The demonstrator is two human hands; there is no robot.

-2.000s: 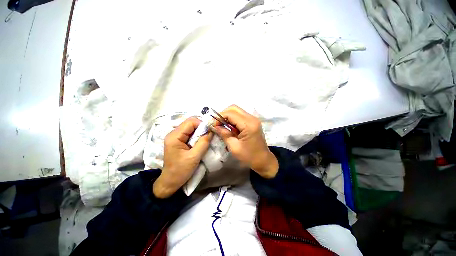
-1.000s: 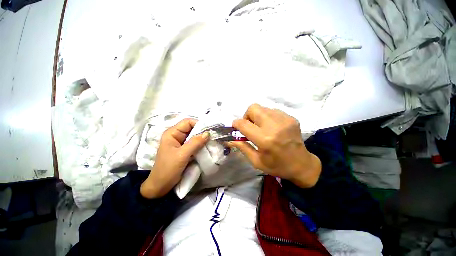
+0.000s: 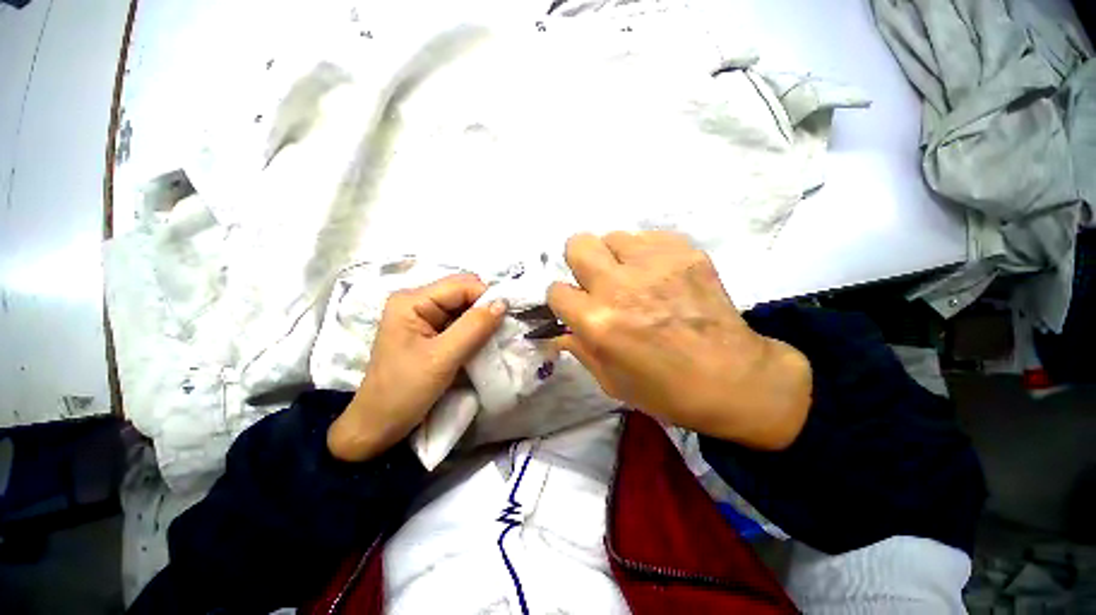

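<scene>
A large off-white garment [image 3: 481, 168] covers most of the white table and reaches my lap, washed out by glare. My left hand [image 3: 415, 354] pinches a cuff-like folded band [image 3: 511, 354] of it between thumb and fingers. A dark round button shows on this band. My right hand [image 3: 673, 330] holds thread snips [image 3: 543, 324], mostly hidden in the fingers, with the dark blades pointing left at the cloth beside my left thumb. Whether the blades touch a thread cannot be told.
A crumpled grey-green garment pile [image 3: 1010, 144] hangs over the table's far right corner. The white table [image 3: 889, 204] ends in a dark edge at the right. A seam between table tops [image 3: 114, 144] runs along the left. Dark floor shows at the lower right.
My right hand has moved right, turned back-up and now covers most of the snips. My left hand has shifted slightly left, still pinching the cloth. The view has shifted slightly.
</scene>
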